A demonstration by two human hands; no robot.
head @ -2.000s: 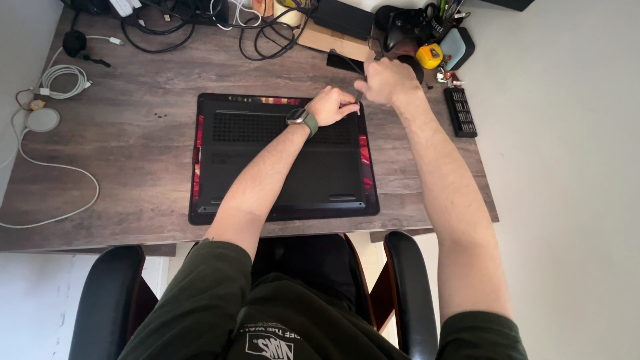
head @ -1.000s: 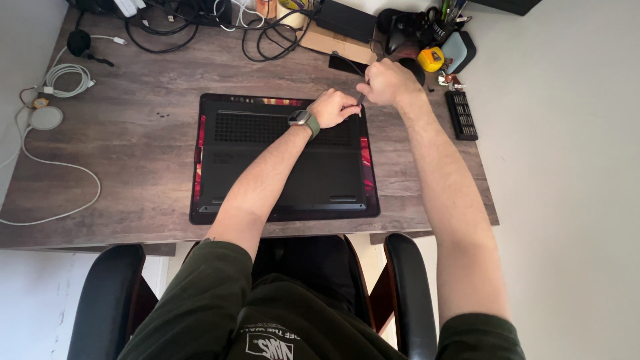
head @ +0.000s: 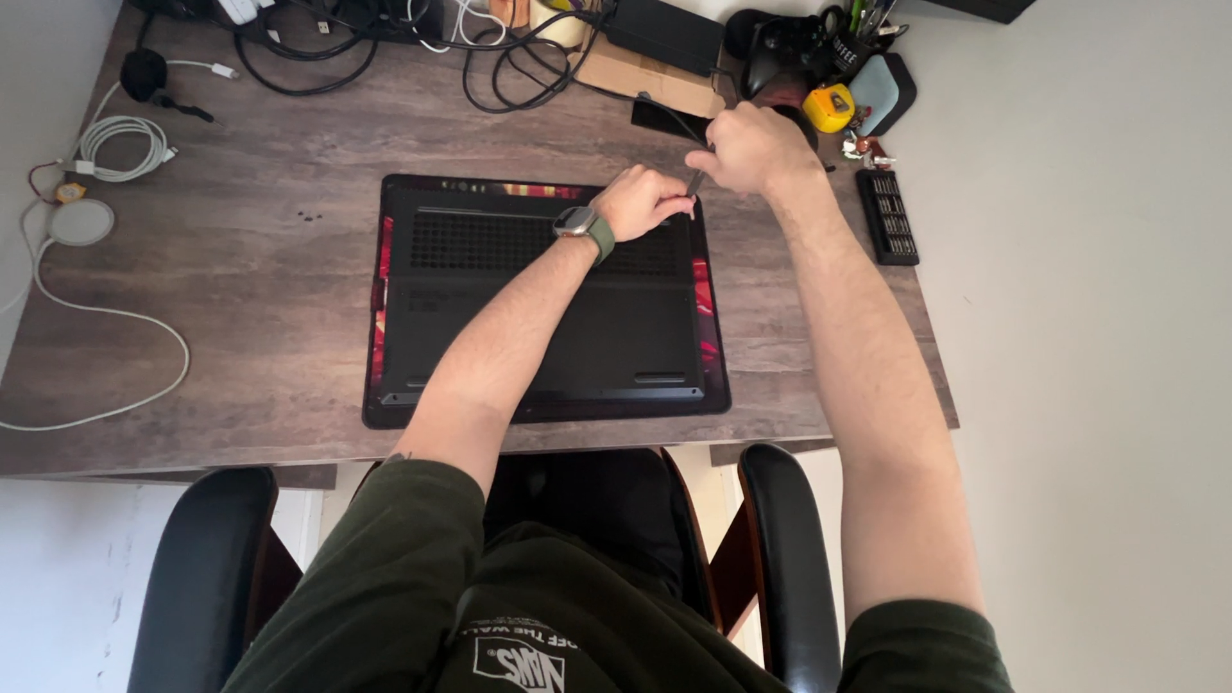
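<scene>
A black laptop (head: 616, 318) lies bottom side up on a dark desk mat (head: 715, 385) with red patterned edges. My right hand (head: 756, 146) grips a slim dark screwdriver (head: 695, 183), its tip pointing down at the laptop's far right corner. Fingers of my left hand (head: 639, 202) are pinched at the lower end of the screwdriver, over that same corner; whether they hold a screw there is too small to tell. A watch with a green band is on my left wrist.
Along the far edge lie black cables (head: 520, 72), a power adapter (head: 664, 34), a cardboard box (head: 640, 77), a game controller (head: 789, 43) and a yellow tape measure (head: 829, 107). A black bit case (head: 887, 218) sits at the right. A coiled white cable (head: 123, 149) and round charger (head: 82, 222) lie left.
</scene>
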